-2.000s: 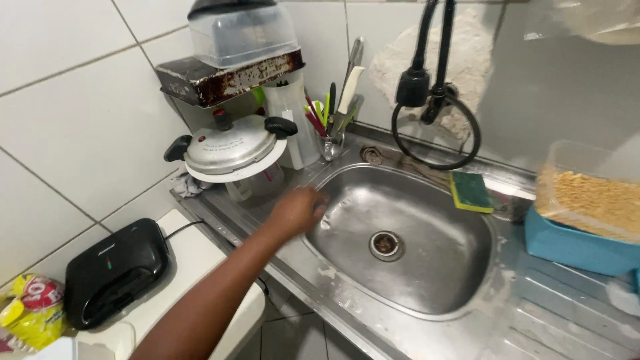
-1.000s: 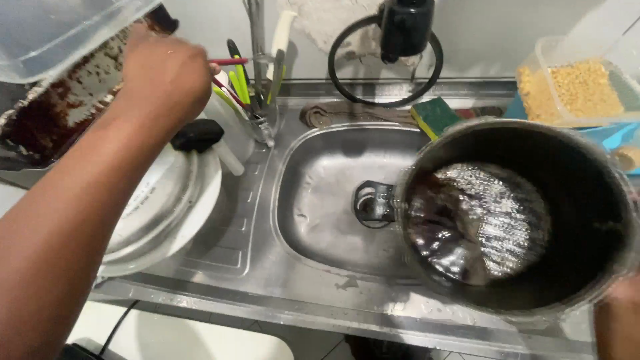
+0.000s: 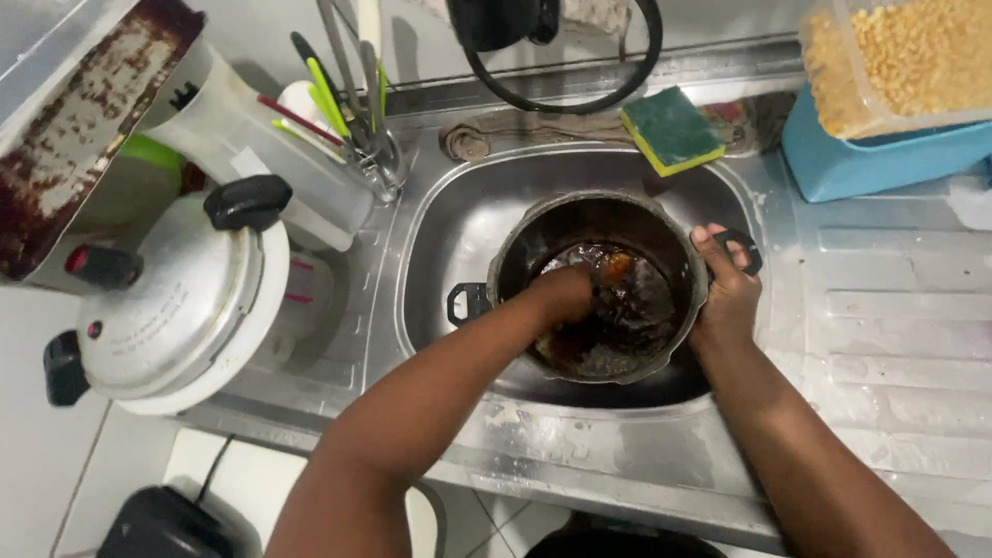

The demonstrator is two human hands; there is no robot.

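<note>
A two-handled metal pot (image 3: 511, 256) stands in the stainless steel sink (image 3: 434, 232), with dark liquid and an orange-brown bit inside. My right hand (image 3: 732, 271) grips the pot's black handle (image 3: 738, 249) on the right side. Inside the pot, my left hand (image 3: 570, 294) reaches down into the liquid; its fingers are hidden, so I cannot see whether they hold anything. The other black handle (image 3: 467, 304) points left. On the sink's back rim lies a green and yellow sponge (image 3: 673, 130), beside a rolled grey-brown cloth (image 3: 535, 133).
At left, a pressure cooker lid (image 3: 170, 310) rests on a white plate, near a rusty baking tray (image 3: 93, 132), a plastic jug (image 3: 271, 170) and a utensil holder (image 3: 381, 167). A black hose loop (image 3: 570, 107) hangs behind the sink. A blue container (image 3: 876, 163) stands right, under a tub of yellow grains (image 3: 914, 70).
The pot, held above the sink's right side one second ago, is now down in the sink. My left hand has moved from beside the baking tray into the pot.
</note>
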